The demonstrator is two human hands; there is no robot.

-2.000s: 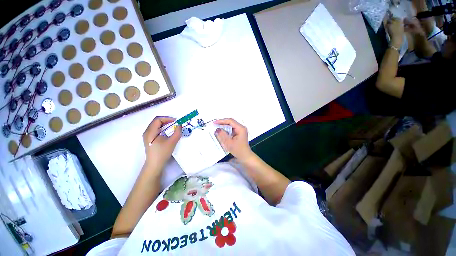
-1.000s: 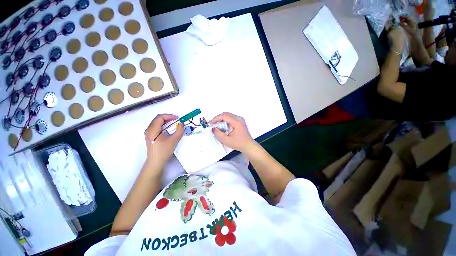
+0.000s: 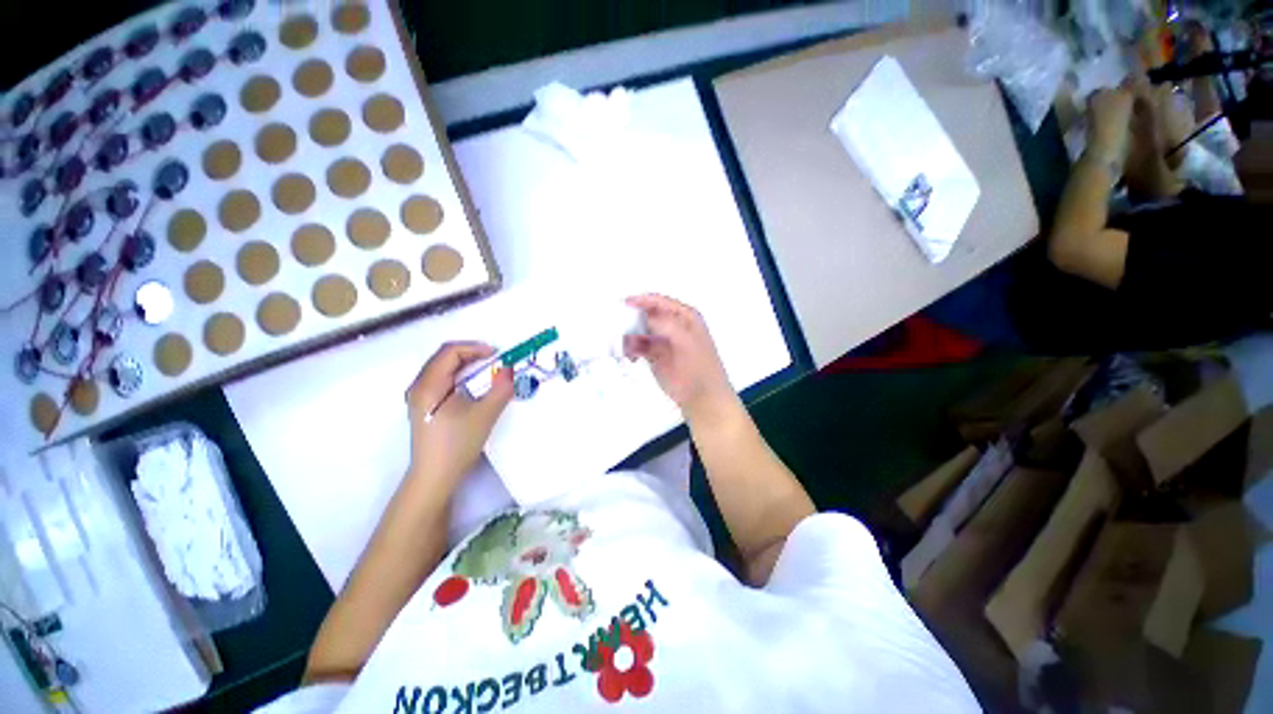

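Note:
My left hand (image 3: 458,402) holds a narrow green circuit board (image 3: 529,346) between thumb and fingers, with a thin pale strand crossing the hand. Small dark wired parts (image 3: 564,366) hang beside the board, over a white panel (image 3: 547,444) lying in front of my body. My right hand (image 3: 676,352) is raised to the right of the board, apart from it, fingers bent. A small whitish thing shows at its fingertips, too blurred to name.
A foam tray (image 3: 314,335) with wired discs is at upper left. A clear box (image 3: 196,523) of white pieces is at left. Crumpled tissue (image 3: 575,123) is at the top. A wired white panel (image 3: 907,147) lies on cardboard (image 3: 824,265). Another person's arm (image 3: 1096,209) is at right.
My right hand has moved away from the wired parts, to the right. My left hand still holds the board. The panel on the cardboard appears slightly shifted with the view.

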